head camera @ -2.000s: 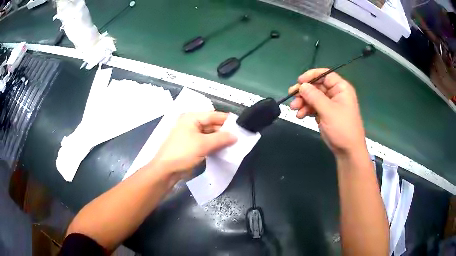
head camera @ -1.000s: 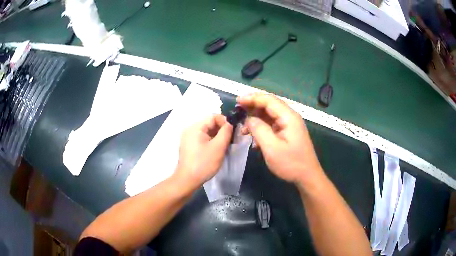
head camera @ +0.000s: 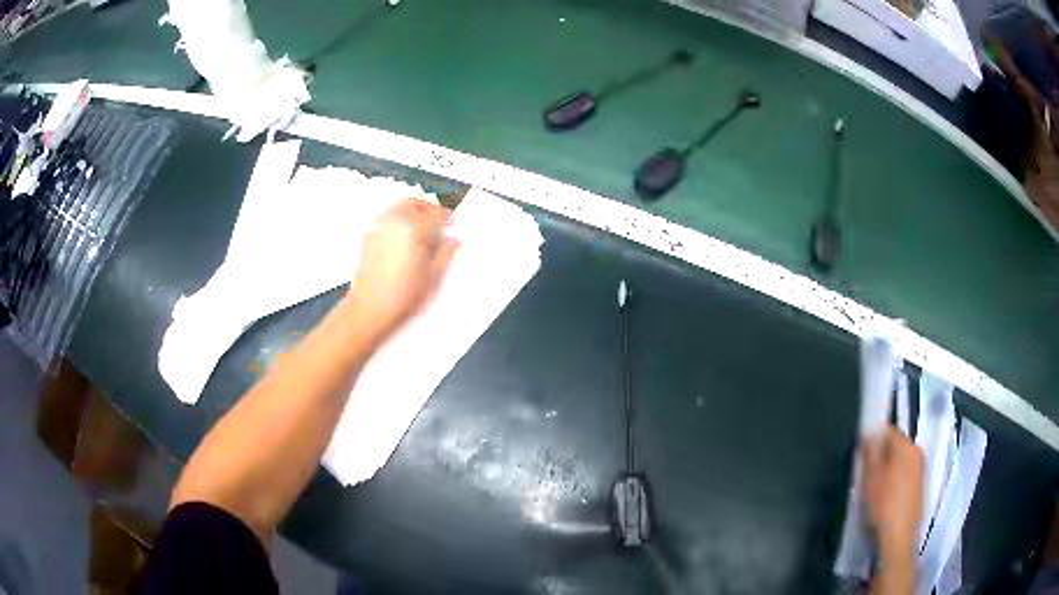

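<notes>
My left hand [head camera: 401, 262] is over the stack of empty white sleeves [head camera: 453, 314], its fingers curled at the upper left edge. Whether it grips a sleeve is hidden. A second fanned sleeve pile [head camera: 308, 238] lies to its left. My right hand [head camera: 892, 471], blurred, is at the far right, closed on a long white filled sleeve [head camera: 876, 378], beside other filled sleeves [head camera: 943, 465]. One black stemmed device [head camera: 631, 509] lies on the dark green worktop between my hands, oval body toward me, small light tip pointing away.
Several black devices lie on the green belt [head camera: 743, 174] beyond the white rail [head camera: 604, 215]. A wrapped post [head camera: 238, 70] stands at upper left. A ribbed clear tray [head camera: 81, 221] with black items is far left. A white box [head camera: 906, 41] sits across the belt.
My hands have separated from the sleeve and device they worked on together. My left hand moved left to the stack; my right hand moved right with the sleeve. Belt devices shifted right.
</notes>
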